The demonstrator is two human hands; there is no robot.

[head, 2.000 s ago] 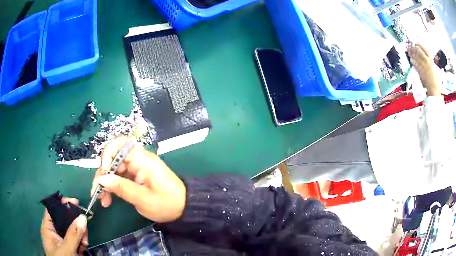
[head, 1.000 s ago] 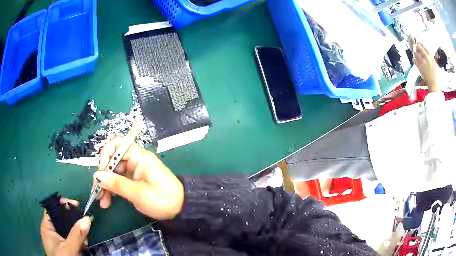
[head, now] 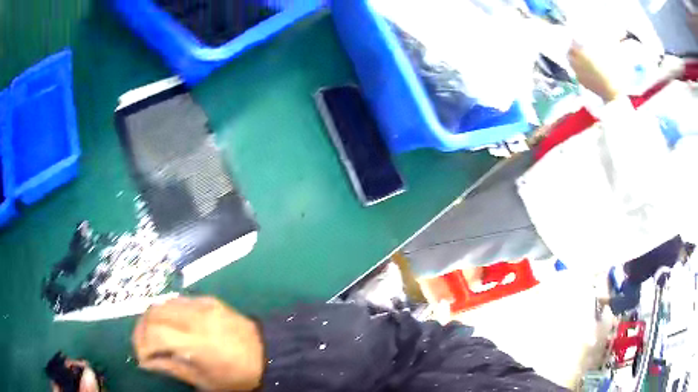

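The black workpiece [head: 64, 370] shows at the bottom left edge, small and blurred. My left hand [head: 89, 380] is mostly cut off by the bottom edge; a fingertip shows against the workpiece and holds it. My right hand [head: 200, 343] is curled below the heap of loose bits, blurred, right of the left hand and apart from it. The tweezers cannot be made out in it. The heap of black and white bits [head: 126, 268] lies above, with the white plastic strip [head: 115, 310] along its lower edge. The black sheet with dotted rows [head: 180, 153] lies beside the heap.
A smartphone [head: 360, 144] lies right of the sheet. Small blue bins [head: 42, 134] stand at the left, large blue baskets [head: 417, 115] at the top, one with clear bags. Beyond the bench edge are red containers [head: 490, 285] and another person's hand [head: 593, 70] and white clothing.
The view has shifted and blurred, so the bench things sit further left and lower. My left hand and the workpiece are now mostly out of frame. The tweezers no longer show.
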